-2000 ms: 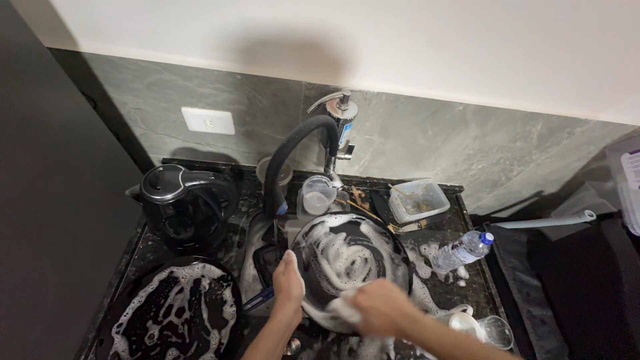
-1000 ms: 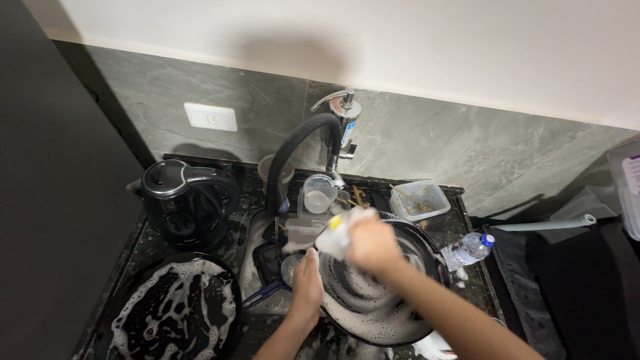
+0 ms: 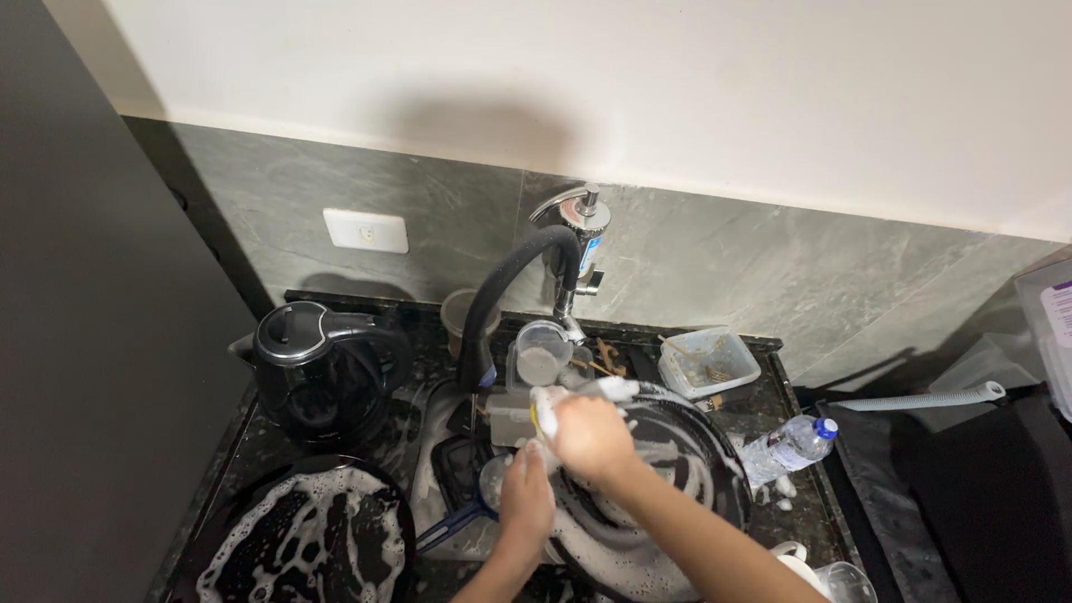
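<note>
A large round black pan (image 3: 670, 469), coated in soap foam, sits tilted over the sink. My left hand (image 3: 528, 494) grips its left rim. In my right hand (image 3: 590, 435) is a foamy sponge (image 3: 543, 412) with a bit of yellow showing, pressed near the pan's upper left edge. Left of my left hand, a blue-handled strainer (image 3: 469, 515) lies in the sink beside a black container (image 3: 461, 469). A second round black pan (image 3: 310, 536), also foamy, rests on the counter at the lower left.
A black electric kettle (image 3: 322, 377) stands at left. The black flexible faucet (image 3: 519, 260) arches above the sink, near clear plastic cups (image 3: 543, 356). A dirty plastic container (image 3: 710, 362), a water bottle (image 3: 787, 448) and a white cup (image 3: 796, 565) are at right.
The pan was lower and further left two seconds ago, then shifted right. My right hand has moved from inside the pan to its upper left edge, with the sponge.
</note>
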